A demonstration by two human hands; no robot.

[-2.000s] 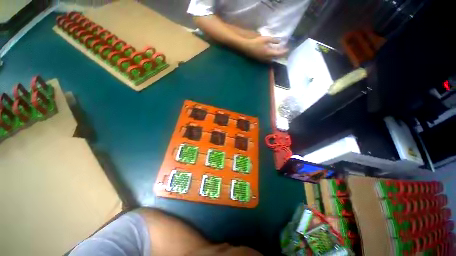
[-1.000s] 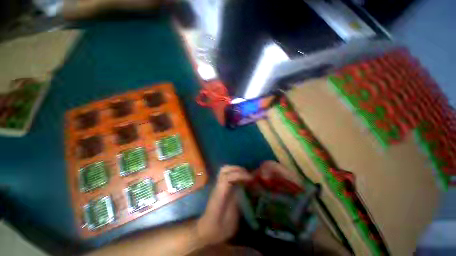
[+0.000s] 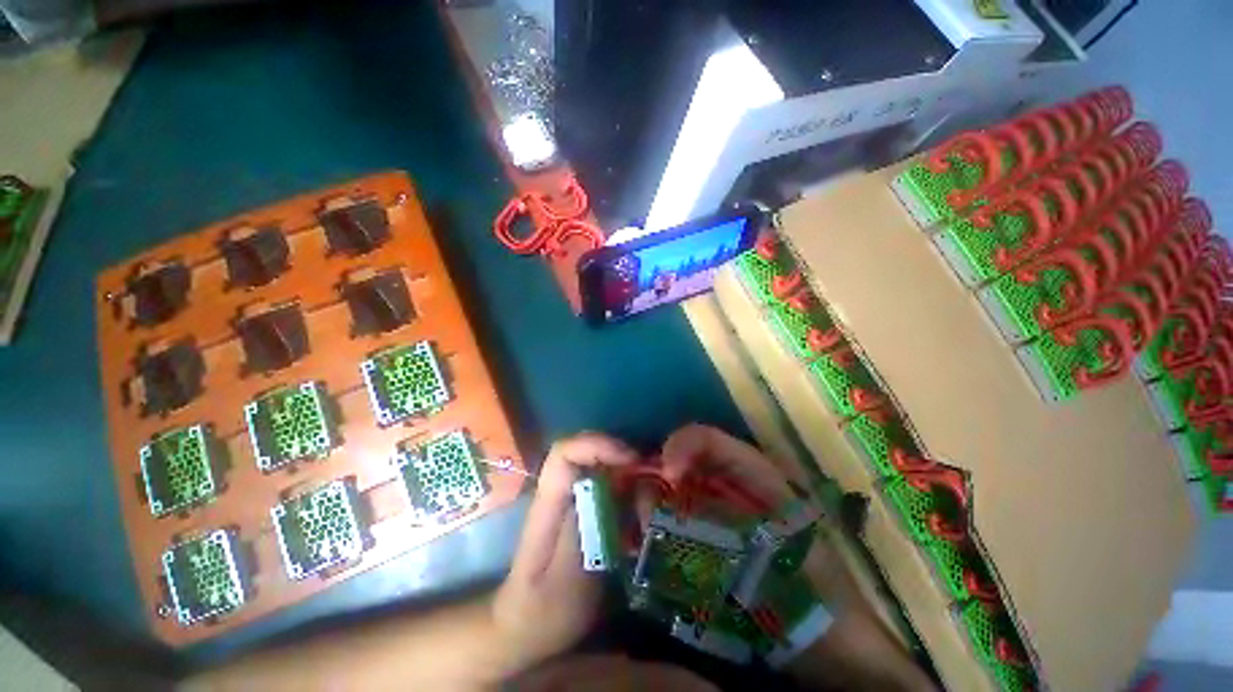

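My left hand and my right hand are close together at the lower middle, near the table edge. They hold several green circuit boards with red wires; the left fingers are at one board that stands on edge. The orange fixture lies to the left of my hands. The pockets of its two nearer rows hold green boards; those of the two farther rows are dark and empty. How the fingers grip the boards underneath is hidden.
A smartphone leans beside red loops, perhaps scissors. A black and white machine stands behind. Stacked cardboard sheets at right carry rows of boards with red loops. Another cardboard sheet lies at far left.
The view has turned right, towards the stacked cardboard. Both hands have come into view holding boards. The filled and empty pockets look the same as before.
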